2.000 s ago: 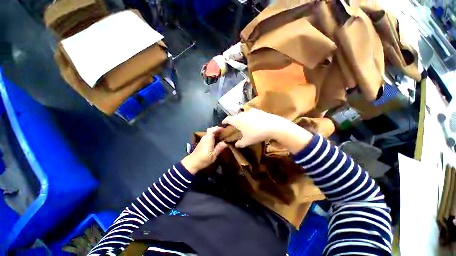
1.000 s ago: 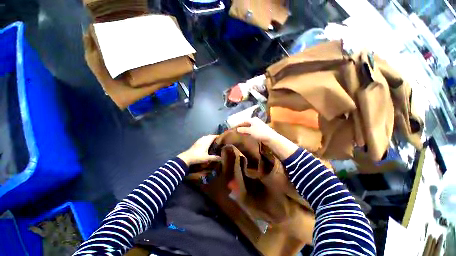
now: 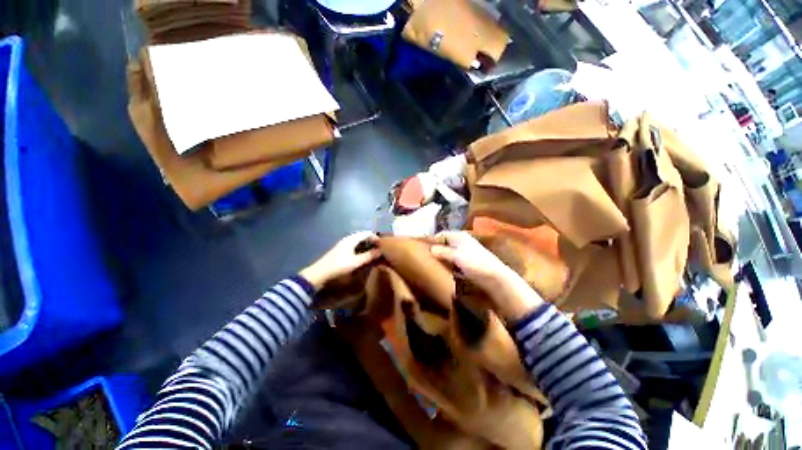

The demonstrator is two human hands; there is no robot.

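A floppy brown garment piece [image 3: 479,378] hangs from my two hands over my lap and the dark apron [image 3: 325,404]. My left hand [image 3: 345,257] pinches its upper left edge. My right hand [image 3: 470,259] holds its upper right edge, with fingers on the fold. The cloth between the hands is spread in a short stretch, with deep folds below. Some fingertips are hidden by cloth.
A heap of brown pieces [image 3: 563,189] stands ahead right, an orange piece [image 3: 519,237] among them. White and red scraps [image 3: 413,195] lie beside it. A white sheet [image 3: 237,83] tops a brown stack ahead left. Blue bins [image 3: 66,220] stand left; a white table [image 3: 756,352] is right.
The hands have moved apart from their close pinch, and the cloth edge between them is now spread. The view has shifted, showing more of the floor and stands ahead.
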